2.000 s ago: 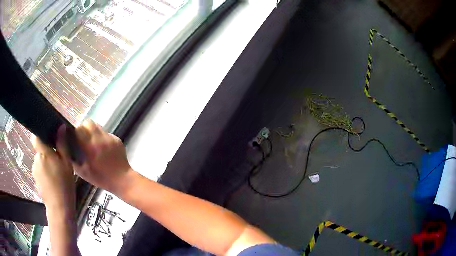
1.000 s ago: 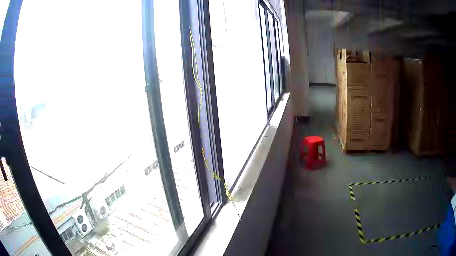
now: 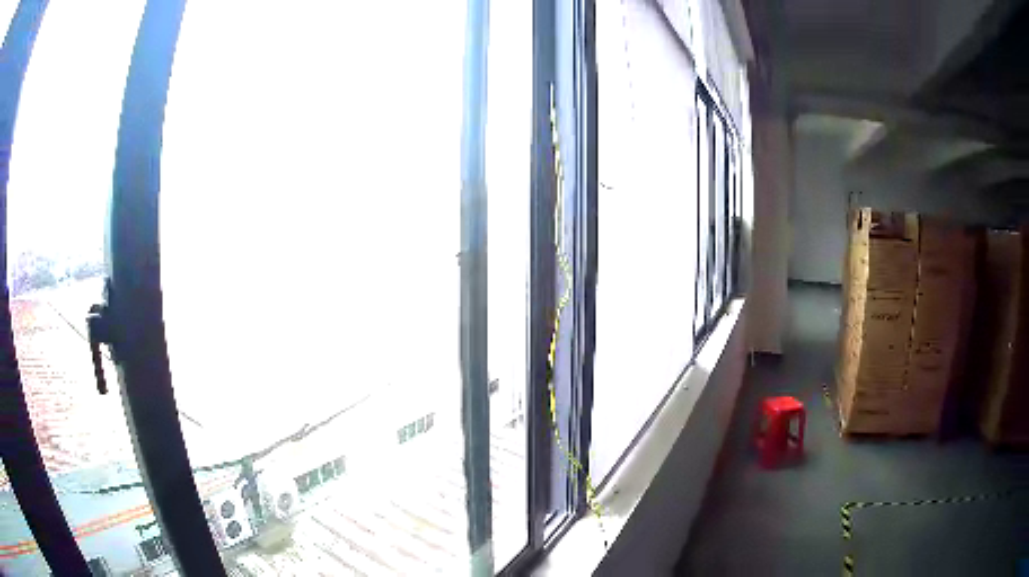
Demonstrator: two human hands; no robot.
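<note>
Neither of my hands is in view. Nearest in front of me is a large window with dark metal sashes (image 3: 147, 282) and very bright glass. A small dark handle (image 3: 99, 338) sits on the left sash. A thin yellow-black striped strip (image 3: 554, 338) hangs down beside the window frame and reaches the white sill (image 3: 660, 434).
A red plastic stool (image 3: 780, 431) stands on the grey floor beside the wall. Tall stacked cartons (image 3: 903, 327) stand at the right. Yellow-black hazard tape (image 3: 903, 503) marks the floor at the lower right. Outside are rooftops and air-conditioner units (image 3: 231, 516).
Two seconds ago both my hands were on the dark frame; they are out of view now. The view has lifted from sill and floor, and the stool and cartons have since shifted right and down.
</note>
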